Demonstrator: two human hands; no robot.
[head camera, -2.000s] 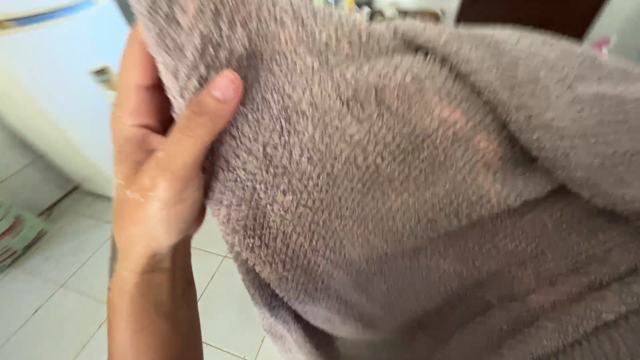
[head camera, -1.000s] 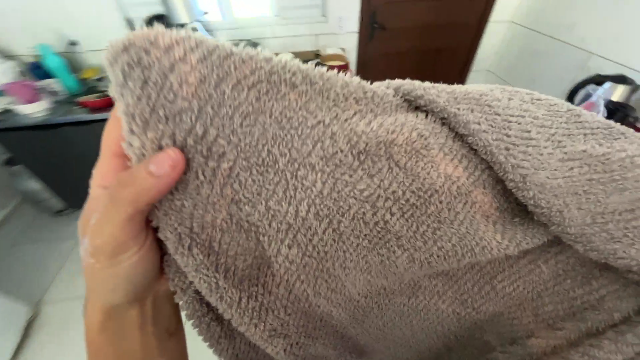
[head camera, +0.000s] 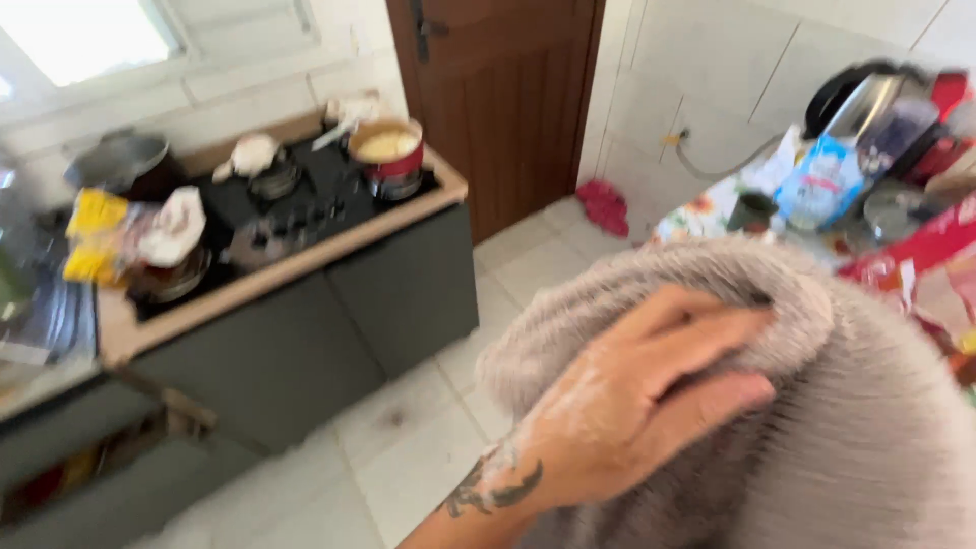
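Note:
A fluffy grey-beige cloth (head camera: 862, 427) fills the lower right of the head view, bunched into thick folds. My left hand (head camera: 640, 396) reaches in from the bottom, back of the hand up, with its fingers curled over a fold and its thumb lying against the cloth below them. Whitish residue marks the hand and wrist, and a dark tattoo is on the wrist. The fingertips are partly sunk in the pile. My right hand is not visible.
At left, a black cooktop (head camera: 305, 206) on a counter carries a red pot (head camera: 386, 149); a dark pot (head camera: 122, 164) and yellow packaging (head camera: 95, 232) are nearby. A brown door (head camera: 503, 99) stands behind. At right, a table with a floral cover (head camera: 694, 217) holds a blue bag (head camera: 820, 183).
The view has swung to the cooktop and table. My left hand has moved from the cloth's left edge onto a bunched fold, and the cloth, earlier spread wide, is now gathered at lower right.

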